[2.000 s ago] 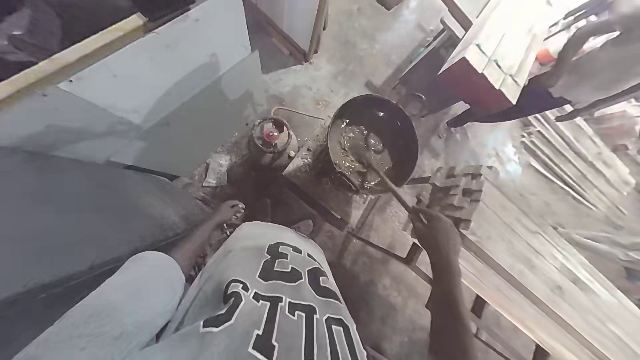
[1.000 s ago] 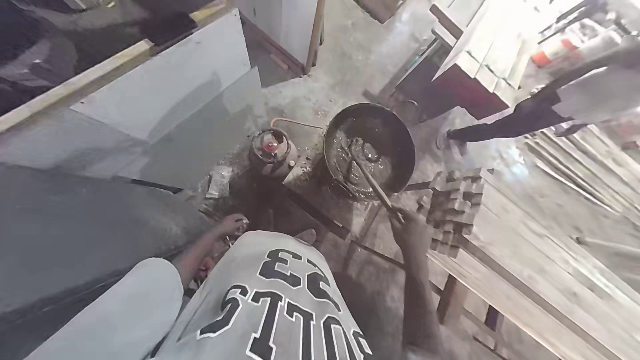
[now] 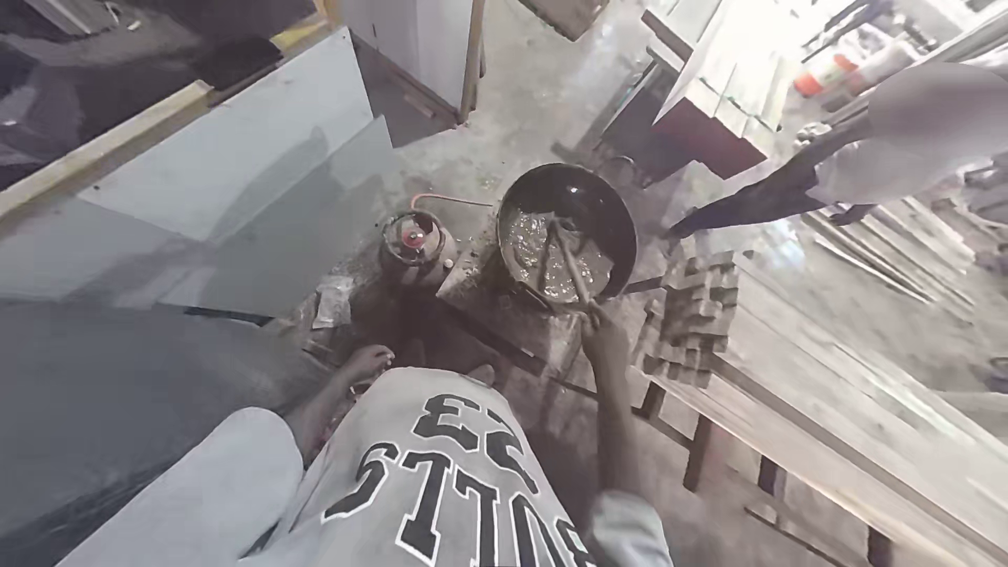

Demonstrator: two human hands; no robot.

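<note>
A large dark wok (image 3: 622,213) stands in front of me, with a bubbling, glistening mass of food (image 3: 528,236) in its bottom. My right hand (image 3: 605,335) grips a long wooden stirring stick (image 3: 573,264) near the wok's lower rim, and the stick's far end is down in the food. Left of the wok is a small gas cylinder (image 3: 405,260) with a red valve knob (image 3: 414,237) and an orange hose (image 3: 449,197) running toward the wok. My left hand (image 3: 372,361) rests near my body, below the cylinder; its fingers look curled, and whether it holds something is unclear.
Stacked small wooden blocks (image 3: 701,315) sit right of the wok, at the end of a long plank bench (image 3: 819,417). A person (image 3: 906,150) stands at the upper right near stacked boards (image 3: 732,87). Pale panels (image 3: 236,173) lean at left. A crumpled packet (image 3: 334,303) lies near the cylinder.
The stick in my right hand has swung to a steeper angle, and the hand is nearer the wok's lower rim. The person at the right has come further into view.
</note>
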